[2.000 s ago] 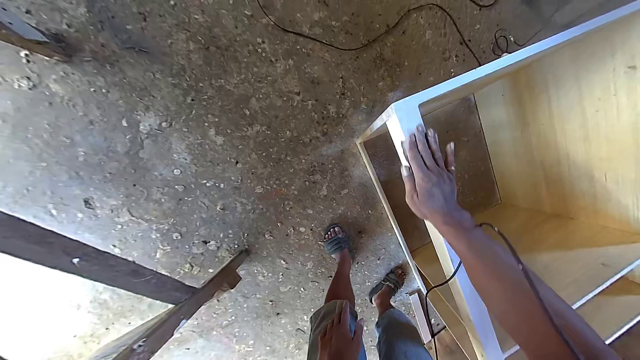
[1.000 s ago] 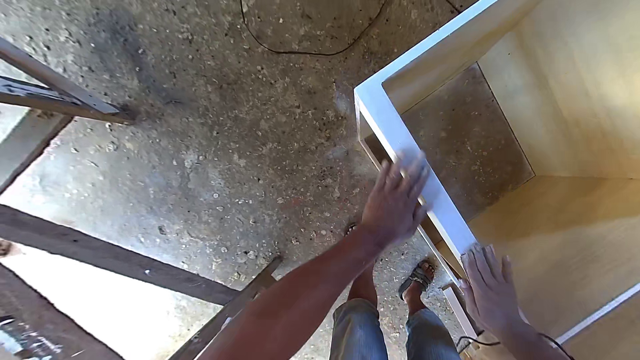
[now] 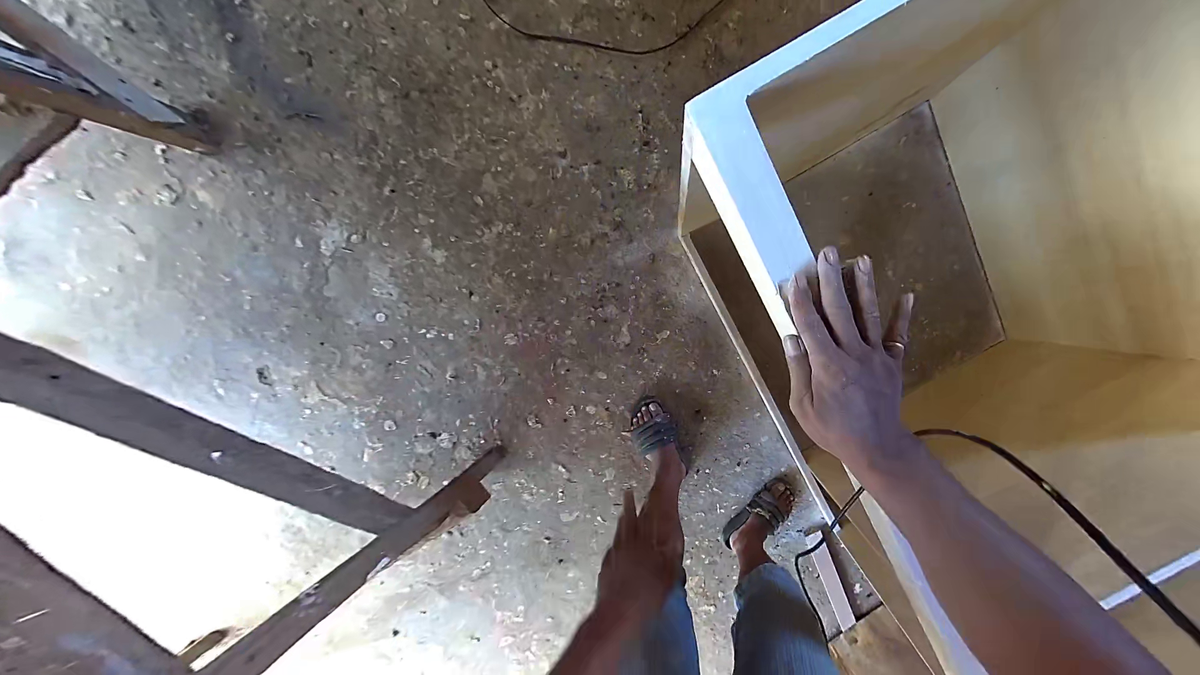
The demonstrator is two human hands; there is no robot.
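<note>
A wooden cabinet frame with a white-coated front edge and bare plywood inside fills the right side. My right hand lies over its white rail, fingers spread and pointing up the rail; whether something thin is under the palm is hidden. A ring shows on one finger. My left hand hangs free over my leg, away from the cabinet, slightly blurred, and nothing shows in it. A dark power cord passes by my right wrist and down the cabinet's side.
Rough concrete floor stretches left, with my sandalled feet beside the cabinet. Dark wooden beams stand at the lower left, another timber piece at the upper left. A cable lies on the floor at the top.
My left hand has come off the white rail and dropped beside my leg. My right hand has moved up along the rail since one second ago.
</note>
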